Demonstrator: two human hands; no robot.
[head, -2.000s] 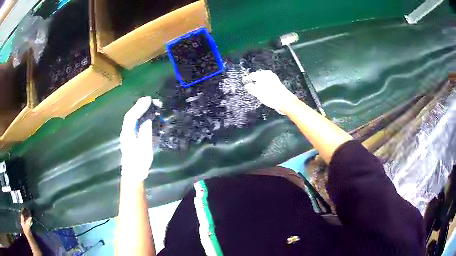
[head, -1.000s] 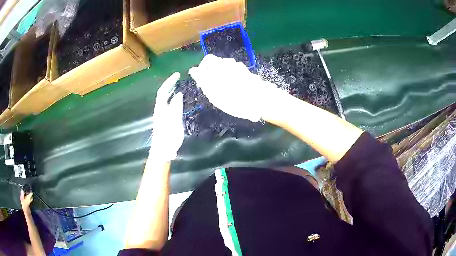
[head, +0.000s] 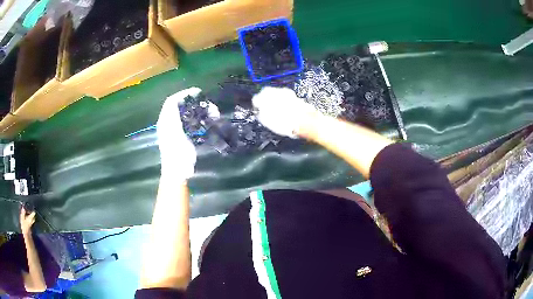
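My left hand (head: 177, 137), in a white glove, is curled around a black plastic fitting (head: 196, 112). A thin blue tie (head: 142, 132) sticks out to the left of that hand. My right hand (head: 279, 111), gloved and blurred, is over the black clips, left of the silver pile; its fingertips point left, and whether they hold anything cannot be told. Black plastic clips (head: 251, 135) lie between the hands. Bright silver pins (head: 320, 90) are heaped beside the right wrist, with black rings (head: 365, 93) to their right.
A blue tray (head: 253, 65) of black parts stands behind the piles. Cardboard boxes (head: 125, 69) with black parts line the back left. A hammer (head: 390, 87) lies right of the rings. Plastic wrap (head: 497, 187) is at the right. Another person's arm (head: 30, 251) shows at the lower left.
My right hand has moved from beside the left hand rightward to the clips. The black fitting and the blue tie at my left hand now show clearly. The blue tray is uncovered again.
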